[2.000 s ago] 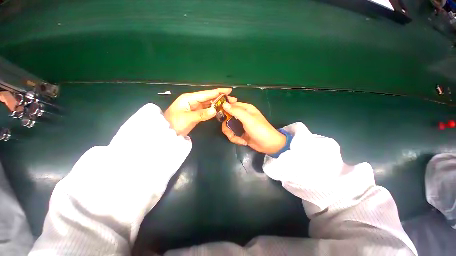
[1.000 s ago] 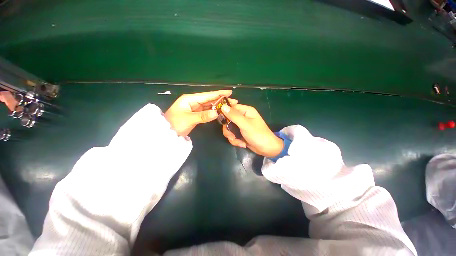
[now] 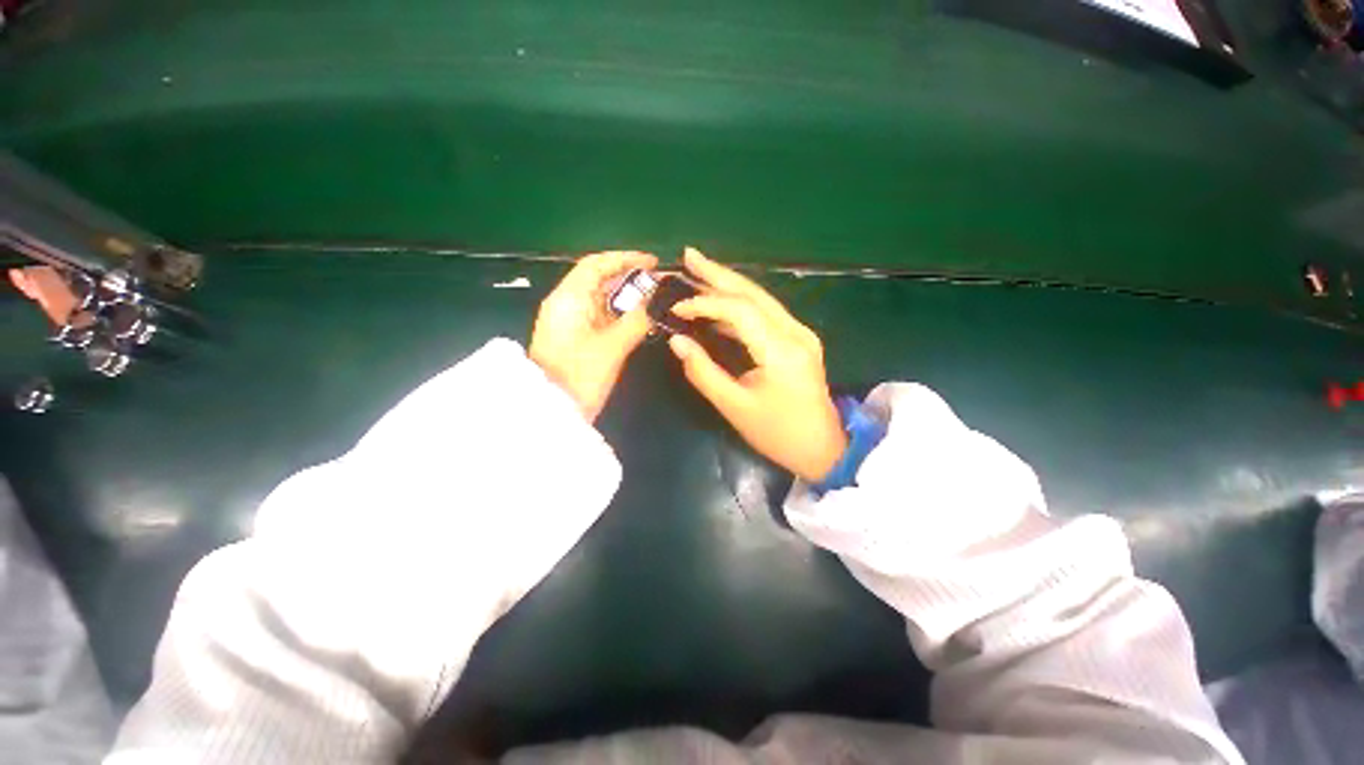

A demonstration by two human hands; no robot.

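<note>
A small electronic module (image 3: 634,292), silver-white at its left end and black at its right, is between my two hands above the green belt. My left hand (image 3: 588,330) grips its silver end between thumb and fingers. My right hand (image 3: 760,366) is at the black part, with thumb and fingers around its right side; the fingers are slightly apart. A blue wristband (image 3: 856,443) is at my right cuff. The fingers hide part of the module, and its fine detail is too small to tell.
The green belt (image 3: 374,180) has a lengthwise seam just beyond my hands. A white scrap (image 3: 513,283) lies near the seam. Shiny round metal parts (image 3: 112,321) cluster at the left by a post. A black tray (image 3: 1182,33) is at the upper right. Red pieces (image 3: 1346,395) are at the right edge.
The module now shows a silver-white face and a black part instead of the gold-yellow face. My right fingers have spread wider. The whole view has shifted slightly.
</note>
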